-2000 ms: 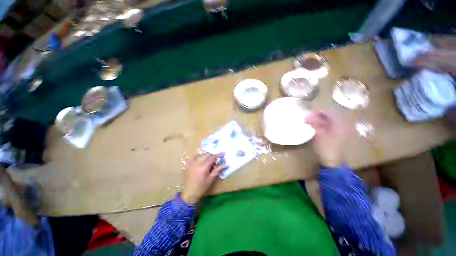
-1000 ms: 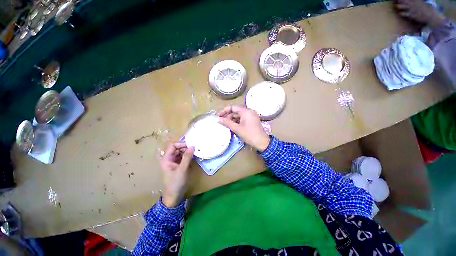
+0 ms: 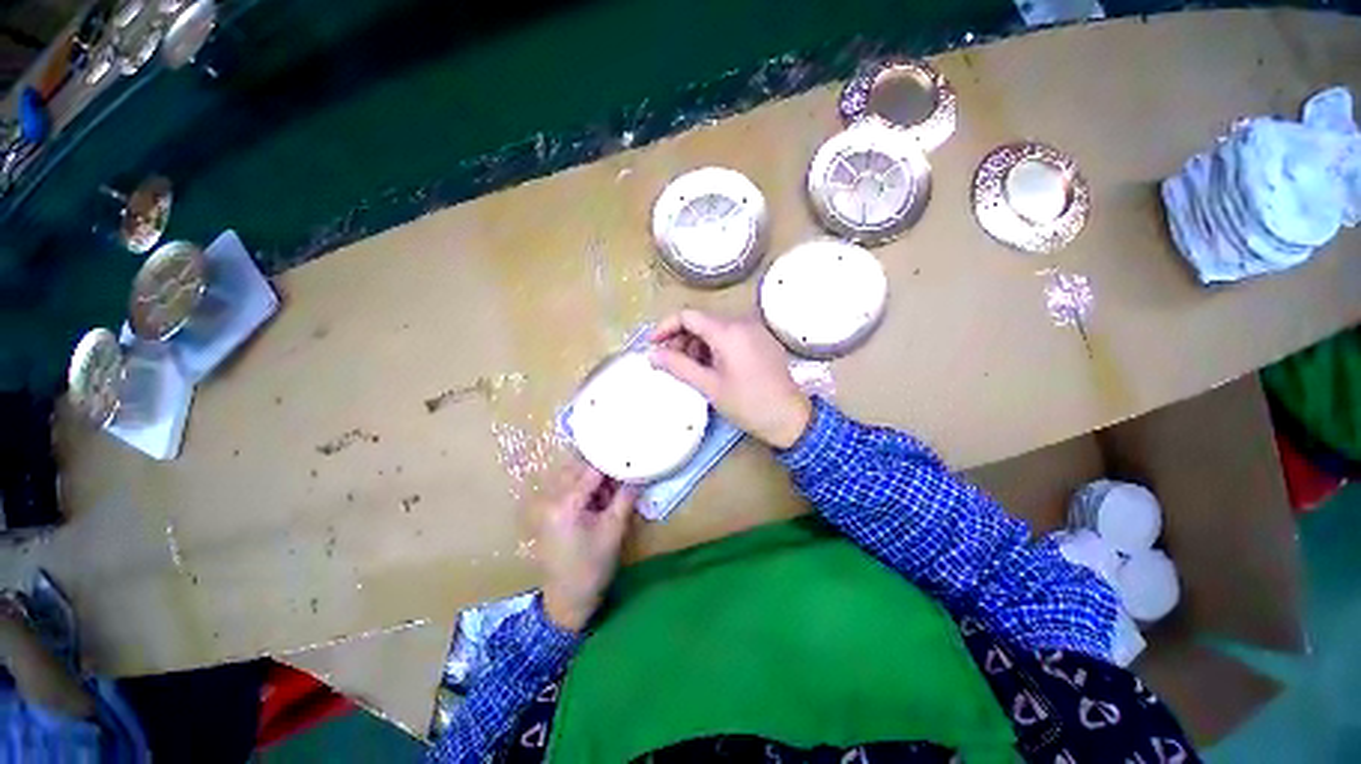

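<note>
A round pale metal disc (image 3: 640, 418) lies over a square white-blue pad (image 3: 690, 475) on the bench in front of me. My left hand (image 3: 582, 525) holds its lower left edge. My right hand (image 3: 731, 373) has its fingertips on the upper right edge. Most of the pad is hidden under the disc. Just beyond my right hand are a plain pale disc (image 3: 824, 297) and two spoked discs, one on the left (image 3: 711, 226) and one on the right (image 3: 869, 181).
Patterned rims (image 3: 1031, 196) lie farther right, near a white stack (image 3: 1257, 202). Discs (image 3: 167, 290) rest on pads at far left. A dark green line (image 3: 448, 105) runs behind the bench. An open carton (image 3: 1209, 523) with white bundles is below right. Another person's arm shows lower left.
The view has shifted slightly. My left hand has moved from the disc's left side to its lower edge. My right hand stays at the upper right. Two seconds ago the pad lay uncovered.
</note>
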